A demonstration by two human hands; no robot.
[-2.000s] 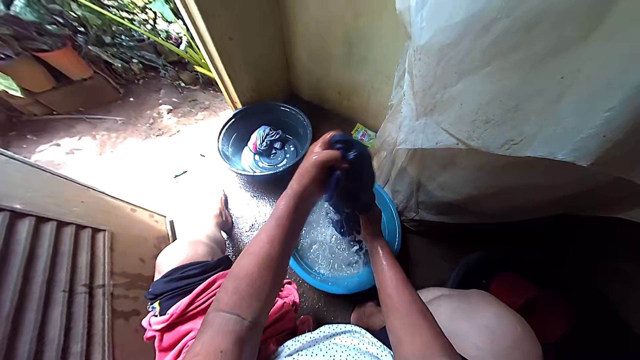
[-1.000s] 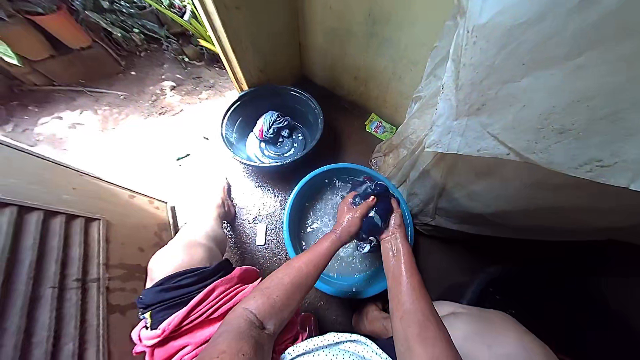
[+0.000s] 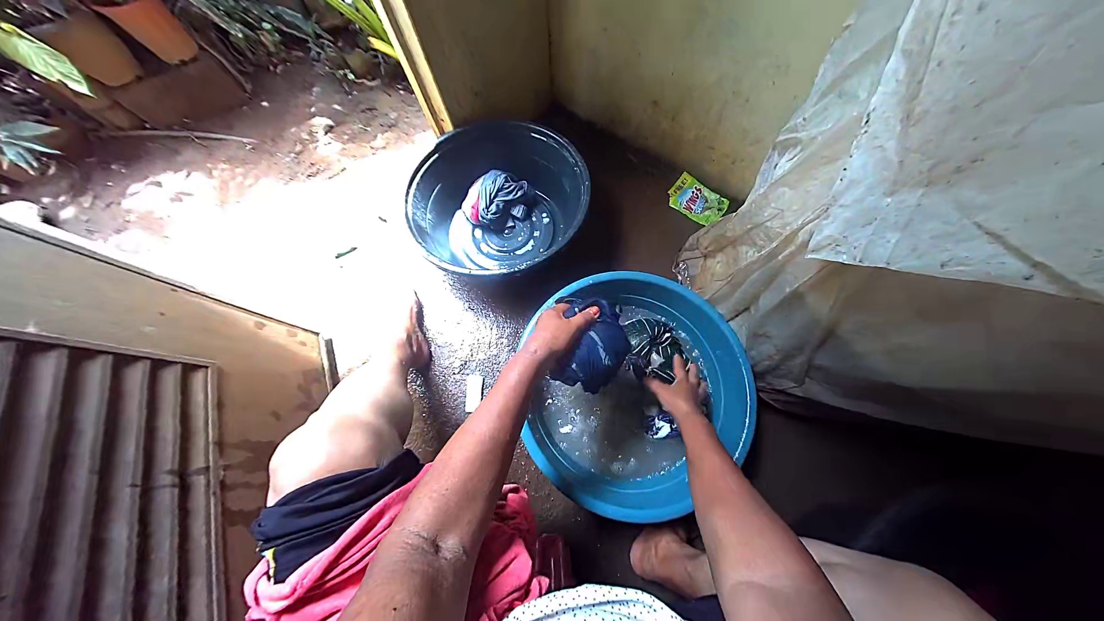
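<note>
A blue plastic basin [image 3: 638,509] with cloudy, sudsy water stands on the wet floor between my legs. My left hand [image 3: 561,332] grips a bunched navy cloth [image 3: 595,349] at the basin's left side, above the water. On the right, my right hand [image 3: 680,388] is at the edge of a dark patterned cloth [image 3: 653,341], fingers spread; whether it grips the fabric I cannot tell. A small blue-and-white piece of cloth [image 3: 661,424] shows in the water beneath that hand. Behind, a dark basin [image 3: 561,164] holds a wet, twisted grey-blue cloth [image 3: 500,198].
A green detergent packet [image 3: 699,200] lies by the wall. A white bar [image 3: 474,392], perhaps soap, is on the floor left of the blue basin. Plastic sheeting [image 3: 940,190] hangs at the right. A wooden door panel [image 3: 259,379] stands left, beside a sunlit doorway.
My hands, together on the dark navy cloth a second ago, are now apart. The navy cloth is at the left in my left hand, and a patterned cloth now shows near my right hand.
</note>
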